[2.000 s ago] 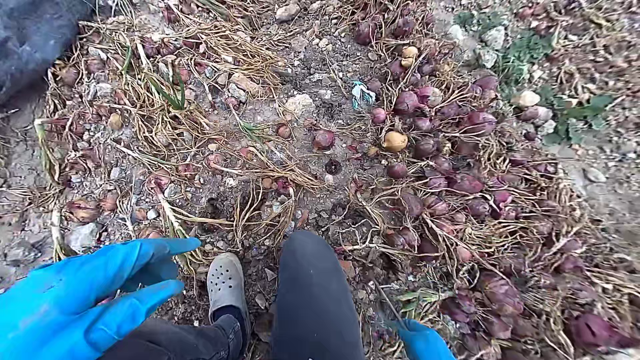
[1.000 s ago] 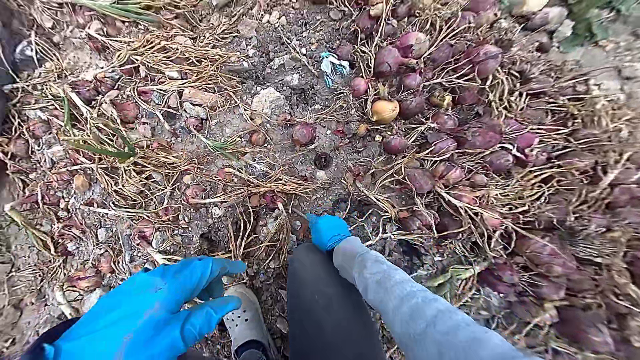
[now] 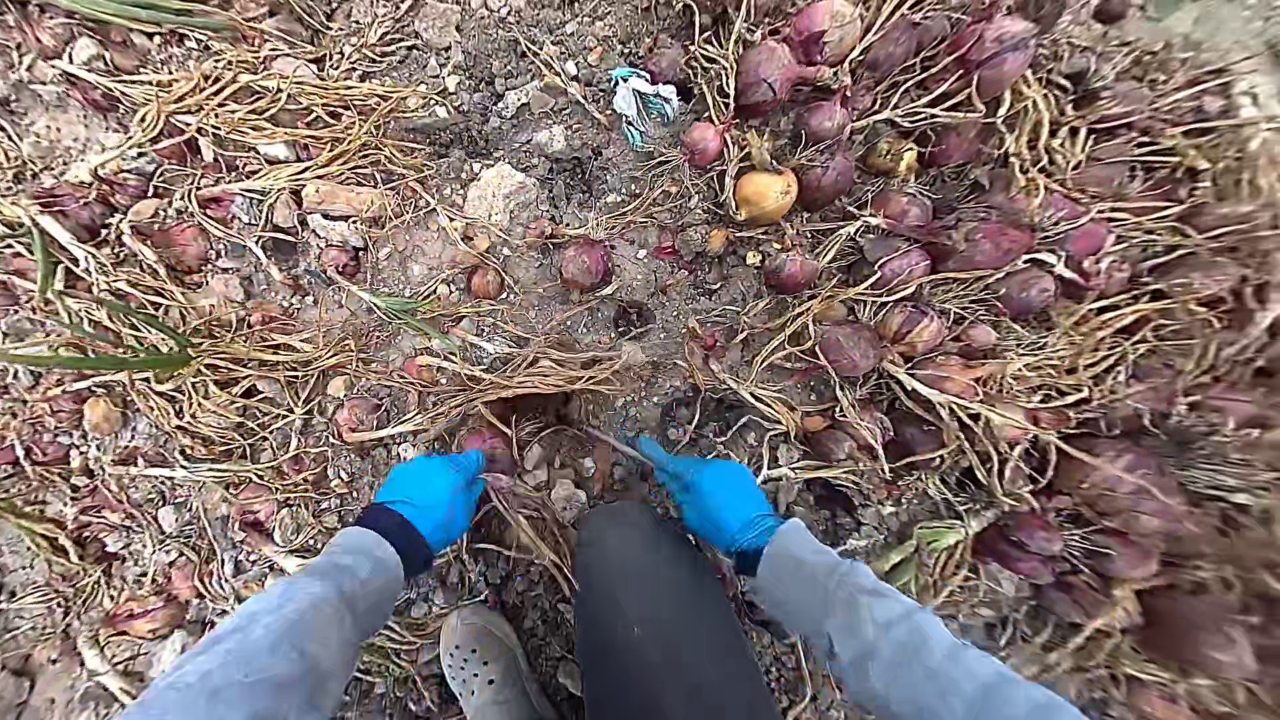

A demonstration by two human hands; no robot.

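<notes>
My left hand (image 3: 432, 497), in a blue glove, is closed at a red onion (image 3: 489, 449) and its dry stalks, low in the middle of the view. My right hand (image 3: 712, 494), also in a blue glove, grips a thin metal tool (image 3: 618, 444) whose tip points left at the soil near that onion. What kind of tool it is cannot be told. Dry onion leaves (image 3: 540, 373) lie across the soil just beyond both hands. A single red onion (image 3: 585, 265) sits farther up, with a smaller onion (image 3: 486, 283) to its left.
Many pulled red onions (image 3: 905, 265) with dry stalks are heaped on the right, a yellow onion (image 3: 765, 195) among them. Dry stalks and onions (image 3: 250, 370) cover the left side. A stone (image 3: 500, 193) and a white-and-teal scrap (image 3: 643, 100) lie beyond. My clog (image 3: 487, 660) and knee (image 3: 655, 610) are below.
My left hand has moved forward and right, from open to closed at the onion. My right hand came in from the lower right to the soil in front of my knee. The view has tilted.
</notes>
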